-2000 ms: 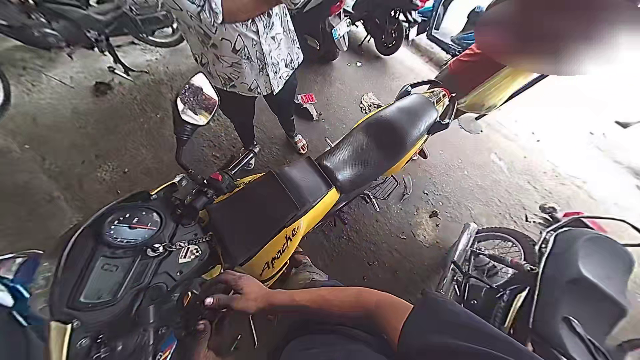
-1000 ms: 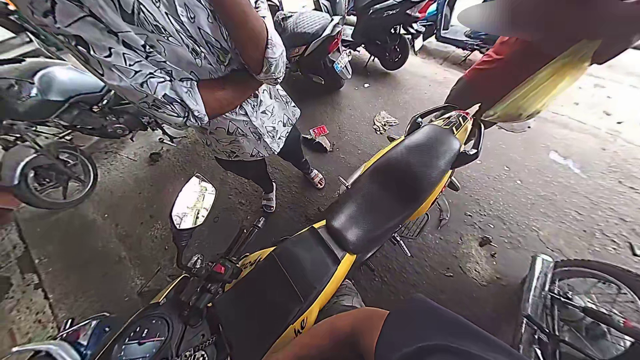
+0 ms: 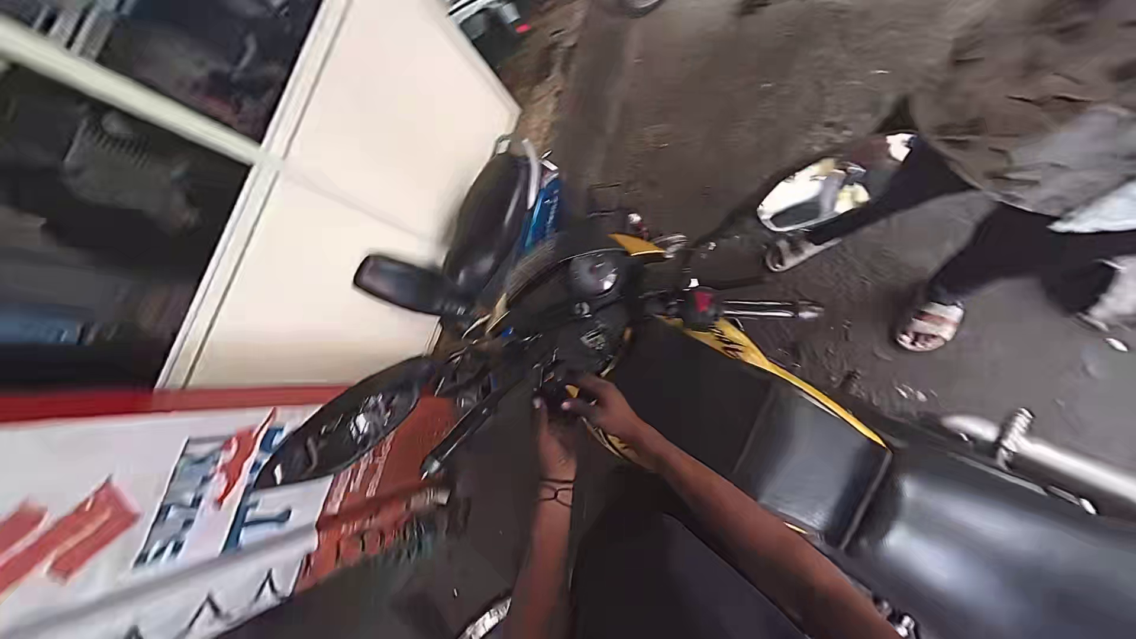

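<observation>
A yellow and black motorcycle spans the view, with its fuel tank (image 3: 701, 390) in the middle and its round gauge (image 3: 595, 273) above my hands. My left hand (image 3: 555, 435), a dark band around its wrist, reaches up from below to dark parts beside the front of the tank. From the lower right my right hand (image 3: 608, 410) comes in, its bent fingers close to my left fingertips at the same spot. Blur and the dark parts hide whether either hand grips anything. The handlebar grip (image 3: 457, 435) lies left of my hands, and the black seat (image 3: 1003, 532) is at lower right.
A person in dark trousers and sandals (image 3: 932, 324) stands on the far side. Mirrors (image 3: 815, 195) stick out from the motorcycle on both sides. Beyond its front is a blue and black motorcycle (image 3: 541, 209) beside a pale wall panel (image 3: 382, 160). A printed banner (image 3: 195, 497) is at lower left.
The view has swung strongly toward the motorcycle's front. Both hands now show beside the tank; one second ago only part of an arm was in view.
</observation>
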